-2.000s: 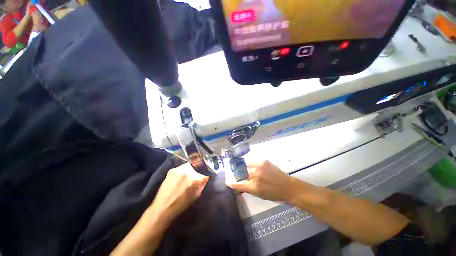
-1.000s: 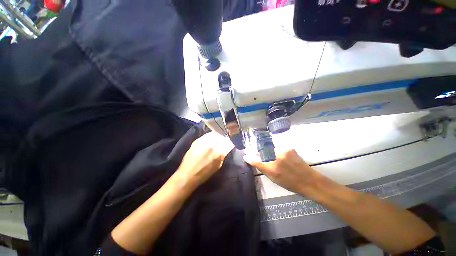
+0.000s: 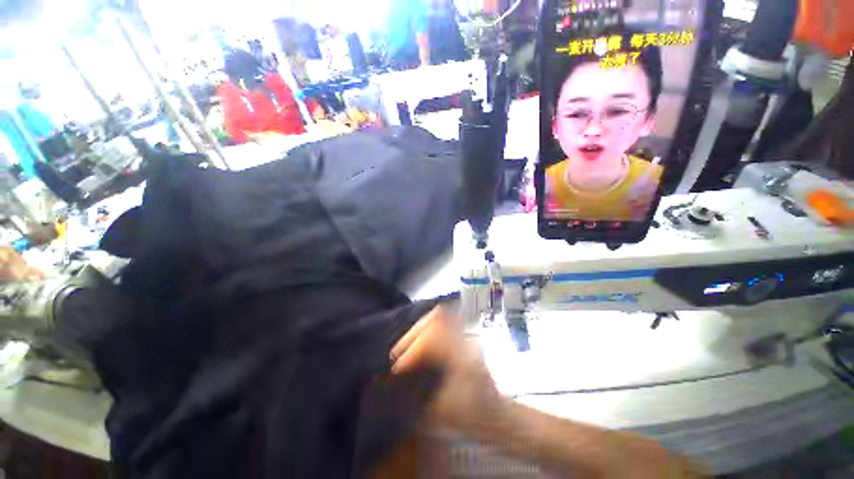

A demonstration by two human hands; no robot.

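Note:
The dark garment [image 3: 253,318] lies in a large heap left of the white sewing machine [image 3: 599,295] and hangs over the front edge. My right hand [image 3: 440,360] is blurred, left of and below the needle area, with its fingers closed on the garment's right part. My left hand cannot be made out clearly; a blurred patch of skin, perhaps my left forearm, shows at the bottom beside the cloth. The presser foot area [image 3: 518,329] shows right of my right hand, with no hand at it.
A phone [image 3: 604,122] playing a video stands above the machine head, beside a thick black tube [image 3: 479,173]. The control panel [image 3: 758,285] is at the right. Another machine part [image 3: 47,304] is at the far left. A person in red [image 3: 262,108] is behind.
The view has tilted up and shows more of the workshop. My right hand has left the presser foot and moved left onto the garment. My left hand is no longer clearly visible.

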